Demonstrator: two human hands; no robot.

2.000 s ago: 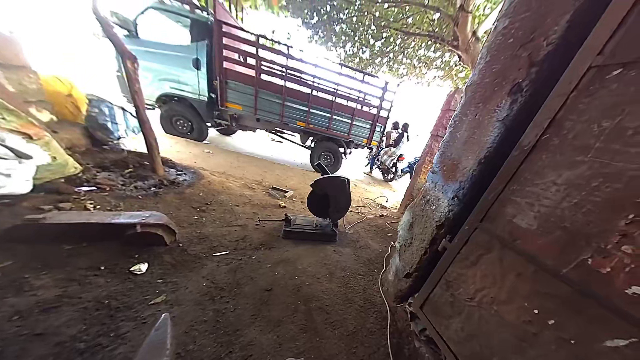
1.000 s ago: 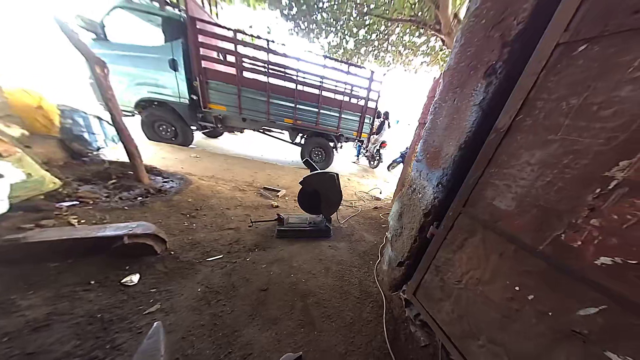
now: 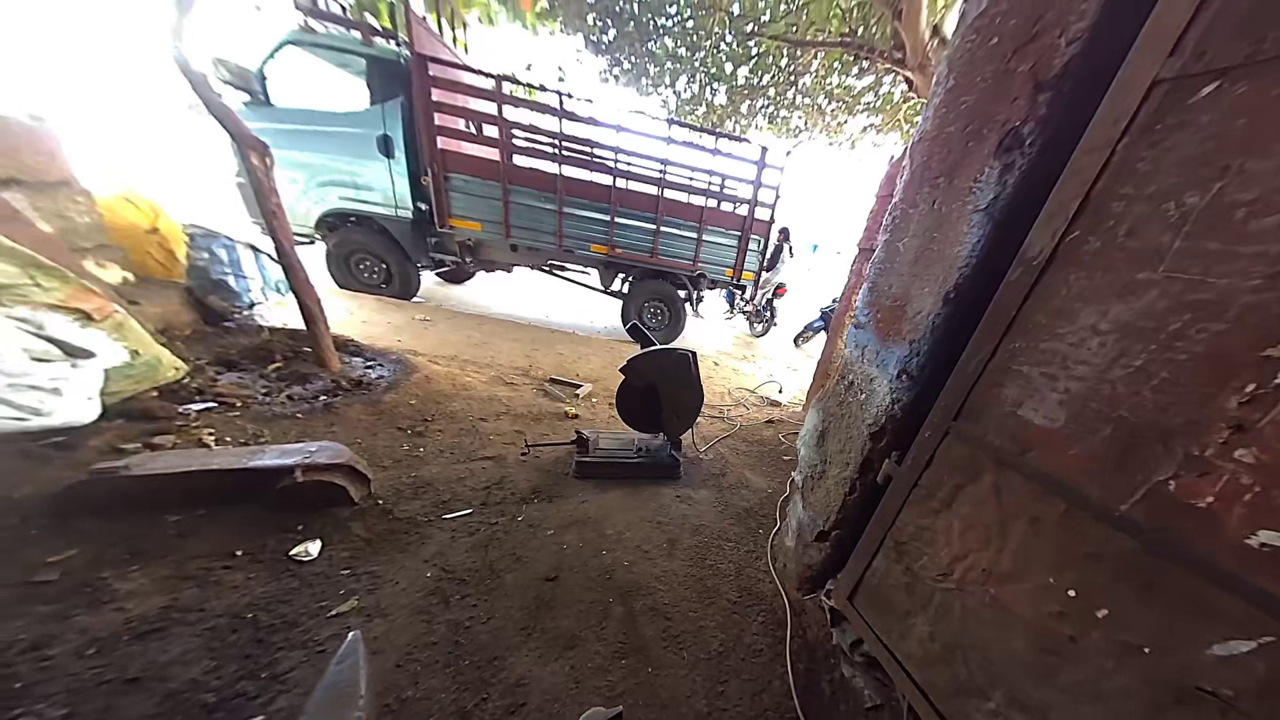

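Neither my left hand nor my right hand shows in the head view. Ahead on the dirt floor stands an abrasive chop saw [image 3: 660, 392], its dark round wheel guard above a metal base with a vise [image 3: 627, 452]. The vise's screw handle sticks out to the left. At the bottom edge, left of centre, a pointed grey object [image 3: 342, 680] rises into view; what it belongs to is hidden. A small piece of something [image 3: 601, 712] just shows at the bottom edge, too little of it to name.
A curved metal piece [image 3: 235, 458] lies at left, near a leaning wooden post [image 3: 268, 190]. A cable [image 3: 781, 580] runs along the right wall [image 3: 850, 400] beside a rusty metal door [image 3: 1100, 450]. Beyond stand a truck [image 3: 600, 220] and a person [image 3: 776, 262] at a motorcycle [image 3: 764, 310].
The small piece at the bottom edge, not in the oldest frame, now shows. The chop saw and truck have stayed in place, while the view has shifted a little.
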